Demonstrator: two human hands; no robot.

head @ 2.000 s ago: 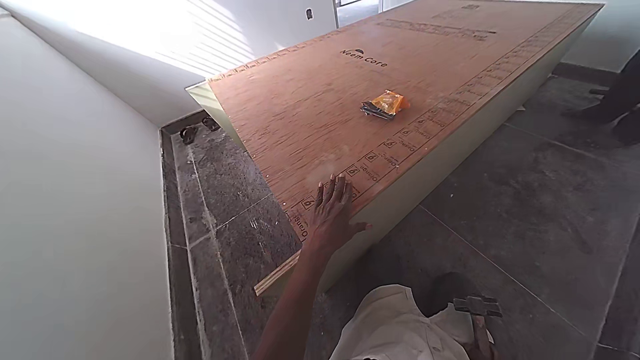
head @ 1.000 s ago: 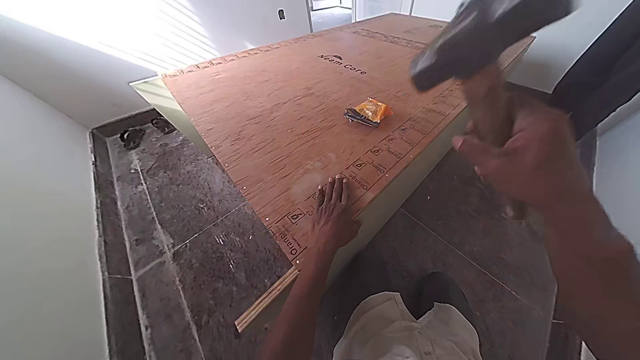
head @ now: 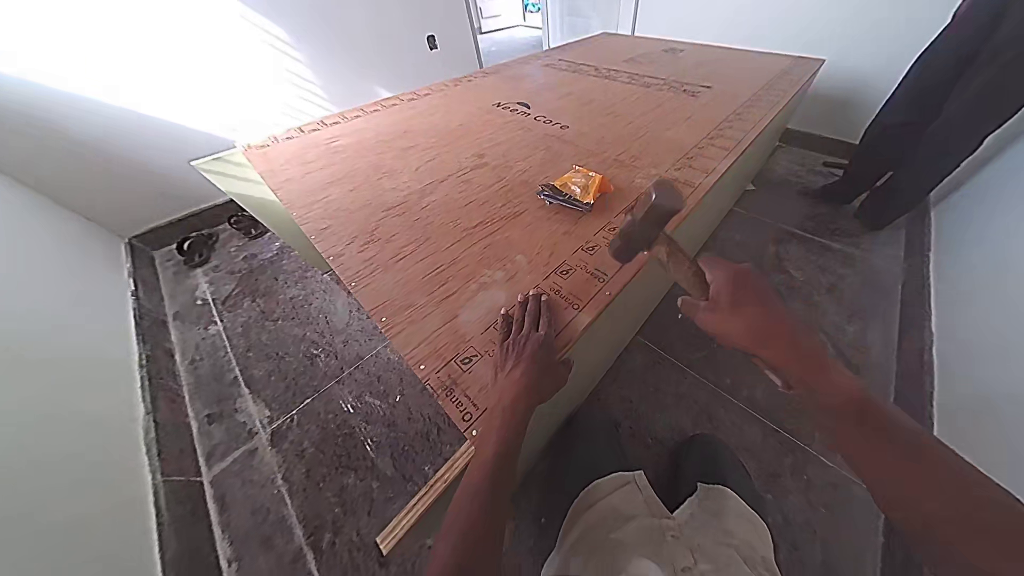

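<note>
A large plywood sheet (head: 416, 216) with printed markings forms the top of a long box with pale green sides. My left hand (head: 528, 352) lies flat near its right edge, fingers spread a little, holding nothing. My right hand (head: 736, 300) grips the wooden handle of a hammer (head: 648, 220), whose blurred head is over the right edge of the sheet; whether it touches is unclear. Beyond my left hand lies an orange and clear plastic packet (head: 580, 186) on the sheet. Small nail heads (head: 383, 319) dot the near left edge.
A wooden strip (head: 424, 500) juts out below the near corner. Dark round objects (head: 196, 248) rest on the floor by the left wall. At the right, a person's dark-trousered legs (head: 928, 120) stand near the box. White walls flank both sides.
My right hand, out of view two seconds ago, came up with the hammer one second ago and has since lowered it toward the sheet's right edge. My left hand stays on the plywood.
</note>
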